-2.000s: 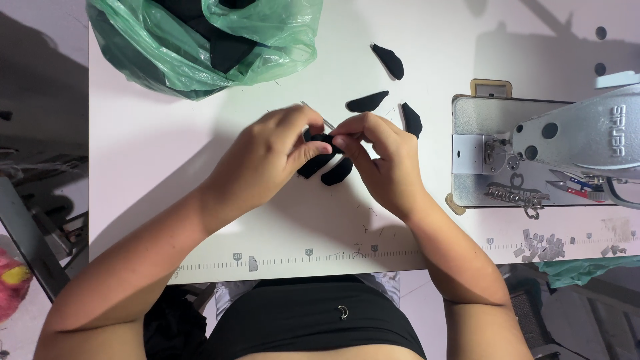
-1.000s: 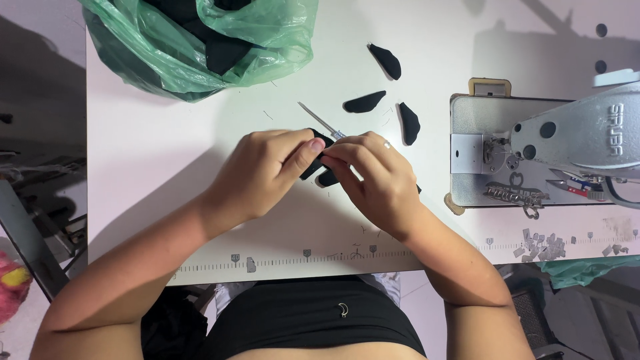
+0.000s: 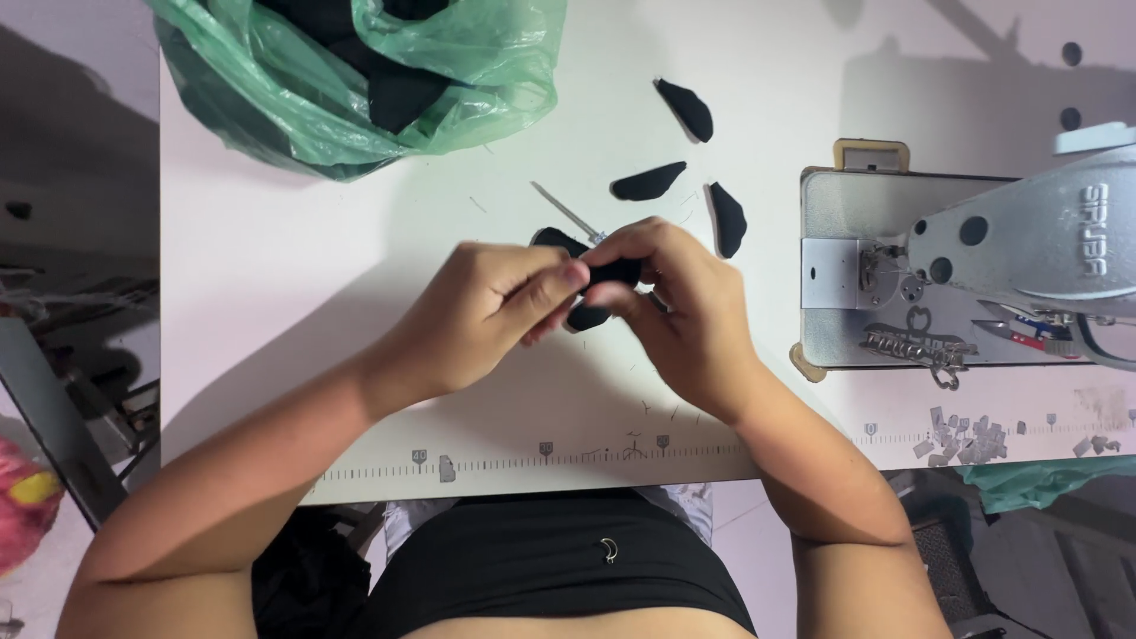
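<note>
Between my left hand [image 3: 506, 311] and my right hand [image 3: 683, 302] is a small black fabric piece [image 3: 617, 273], pinched by the fingers of both. Just beyond them a thin metal tool [image 3: 564, 209] lies slanted on the white table, its near end hidden by my right hand. Another black piece [image 3: 557, 238] shows beyond my left fingers, and one more [image 3: 587, 316] lies below the held one. Farther off are curved black fabric pieces, one at the top [image 3: 687, 110], one in the middle [image 3: 650, 182] and one at the right [image 3: 729, 220].
A green plastic bag [image 3: 497, 106] with black fabric stands at the back left. To the right is a sewing machine [image 3: 1021, 231], with thread snips [image 3: 1021, 330] and a metal chain-like item [image 3: 919, 344] on its bed. Small grey scraps [image 3: 967, 437] lie near the ruler-marked table edge [image 3: 532, 475].
The right-hand black piece, partly covered two seconds ago, now shows whole. My fingers have shifted on the held fabric, and more of it shows between my hands.
</note>
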